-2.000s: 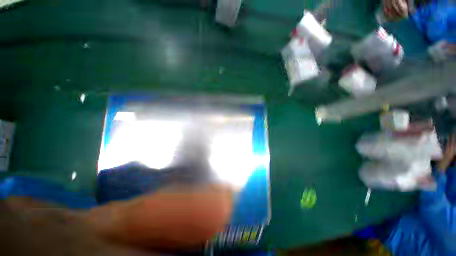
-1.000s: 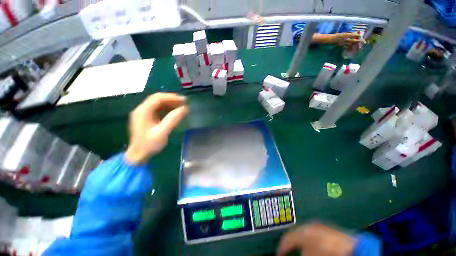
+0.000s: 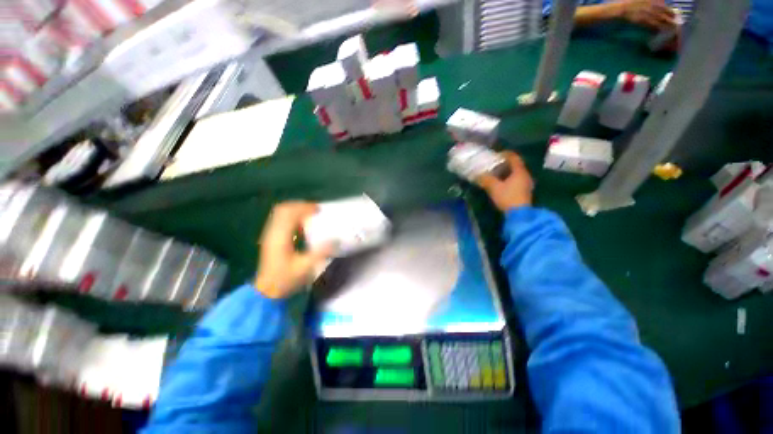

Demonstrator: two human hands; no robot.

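Note:
My left hand (image 3: 286, 247) holds a white product box (image 3: 347, 225) between thumb and fingers, over the far left part of the shiny scale pan (image 3: 407, 271); whether it touches the pan I cannot tell. My right hand (image 3: 508, 181) is beyond the scale's far right corner, with its fingers on another white product box (image 3: 471, 161). A further white box (image 3: 473, 125) lies just behind that one. The scale's green displays (image 3: 369, 357) are lit, too blurred to read, with the keypad (image 3: 468, 364) to their right.
Stacked boxes (image 3: 102, 246) stand in rows at left. An upright box cluster (image 3: 369, 91) and a cream sheet (image 3: 233, 137) are at the far side. A grey post (image 3: 670, 110) slants at right, with loose boxes (image 3: 737, 220) beyond it. Another person's hand (image 3: 646, 13) is at top right.
My left hand, empty before, now holds a box over the pan. My right hand has moved from the near right of the scale to a box beyond it.

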